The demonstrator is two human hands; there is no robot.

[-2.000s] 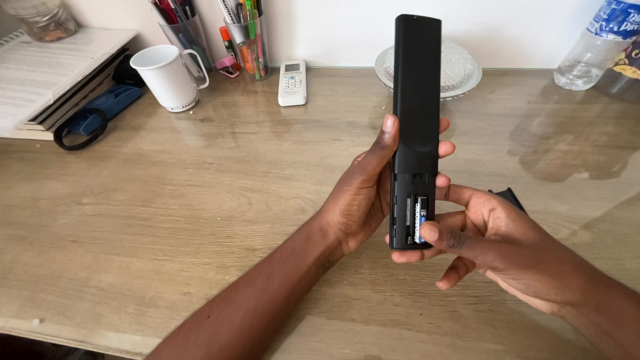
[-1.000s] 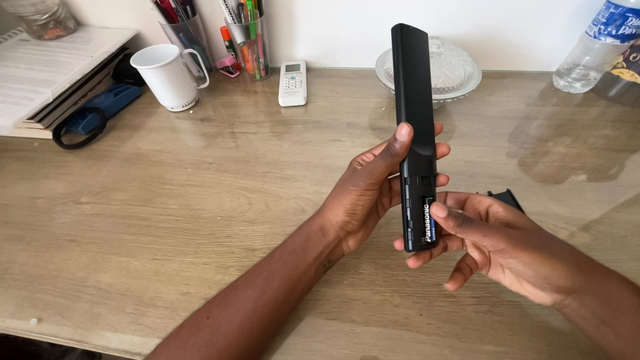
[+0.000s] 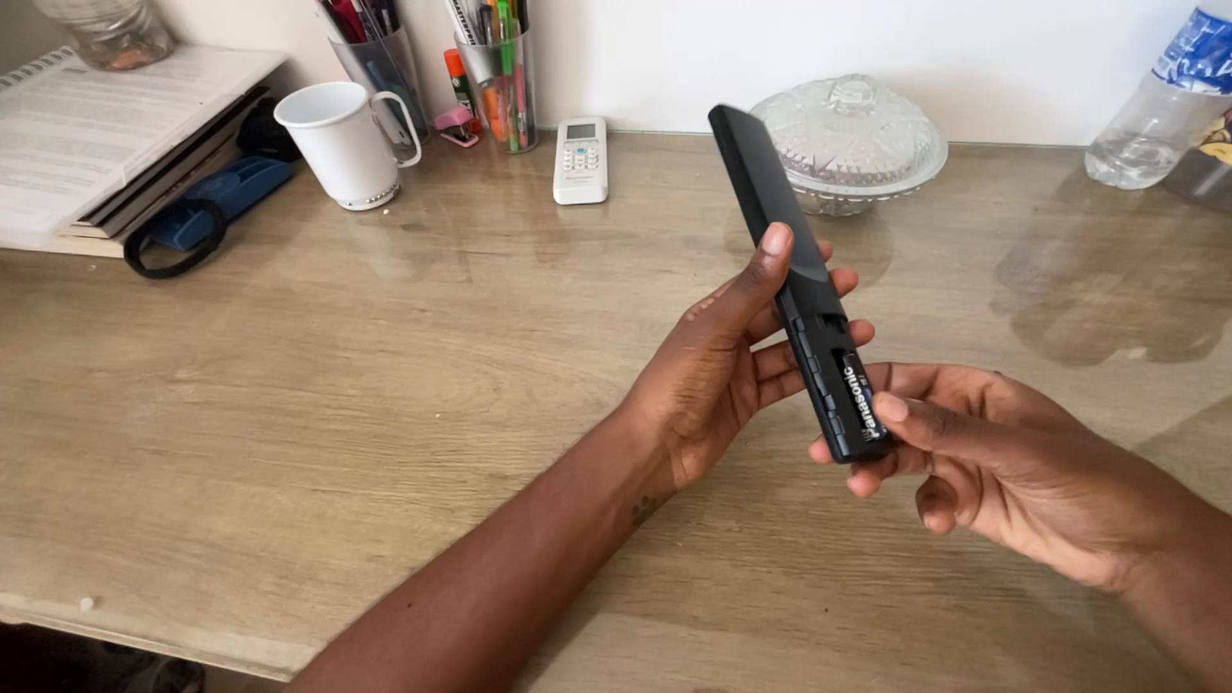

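A long black remote control (image 3: 770, 192) is tilted, its back showing and its battery compartment uncovered at the lower end. My left hand (image 3: 722, 356) grips the middle of it, thumb on the near long edge and fingers behind. A Panasonic battery (image 3: 859, 399) lies in the compartment. With its thumb on the battery's side, my right hand (image 3: 1001, 452) holds the remote's lower end, some fingers beneath it. Whether a second battery sits in the compartment I cannot tell.
Along the back stand a white mug (image 3: 332, 144), pen cups (image 3: 500, 91), a white air-conditioner remote (image 3: 580, 164), a lidded glass dish (image 3: 847, 144) and a plastic bottle (image 3: 1145, 125). Papers and books (image 3: 125, 144) with a blue stapler-like object (image 3: 221, 202) are at the left.
The black remote has turned, its upper end leaning further left. The black piece seen earlier behind my right hand no longer shows. Both hands remain on the remote.
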